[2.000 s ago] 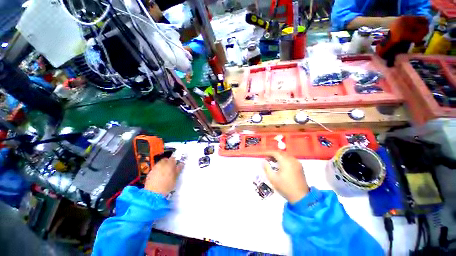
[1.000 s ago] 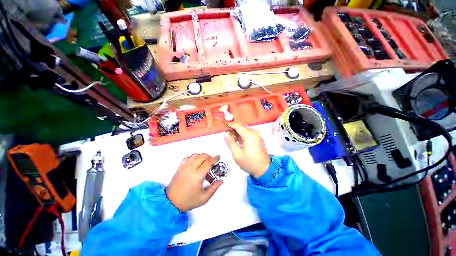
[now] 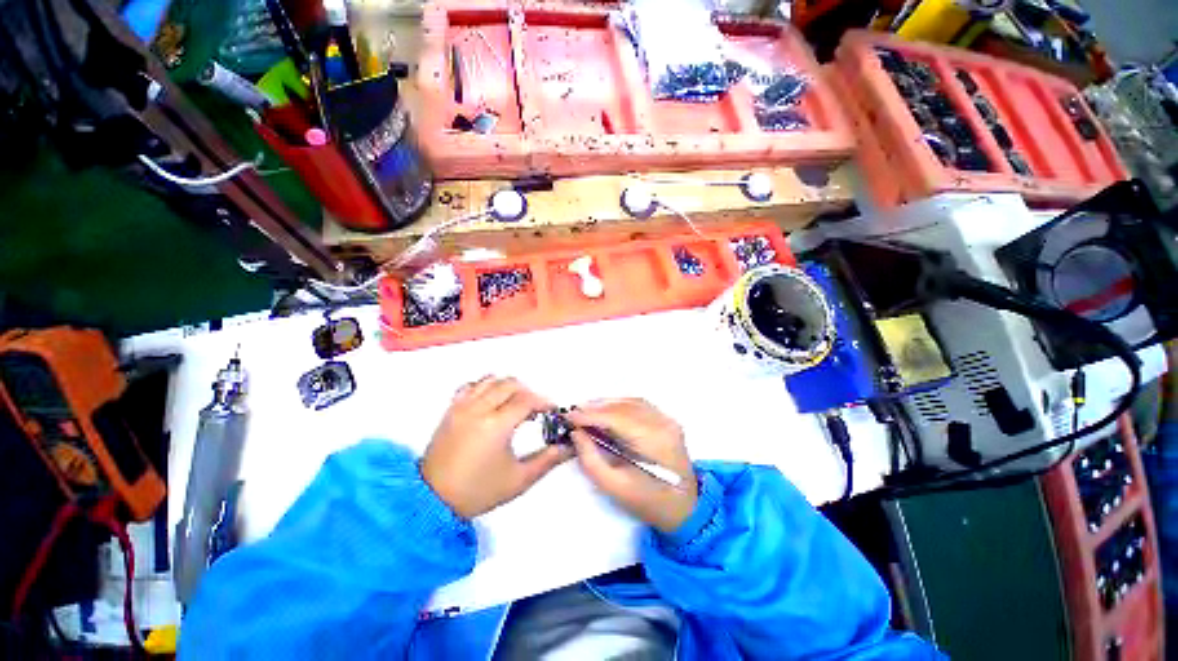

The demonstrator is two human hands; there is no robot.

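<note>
My left hand (image 3: 488, 446) holds a small dark device unit (image 3: 558, 426) between thumb and fingers above the white sheet. My right hand (image 3: 636, 462) holds thin metal tweezers (image 3: 640, 462) like a pen, with their tip at the unit. The tip and the unit's near side are partly hidden by my fingers. Two more small device units, one dark (image 3: 337, 337) and one with a silver rim (image 3: 327, 384), lie at the left of the sheet. A grey electric screwdriver (image 3: 212, 465) lies further left.
A long orange-red parts tray (image 3: 620, 307) lies behind my hands. A round tin (image 3: 779, 319) stands right of it. A wooden ledge (image 3: 568, 207) carries a large pink-red tray (image 3: 568, 152). A pen holder (image 3: 375, 168) stands back left, an orange multimeter (image 3: 84, 420) far left.
My right hand has come down from the long tray to the unit, and the tweezers now show in it. My left hand has turned the unit and holds it slightly higher in the picture.
</note>
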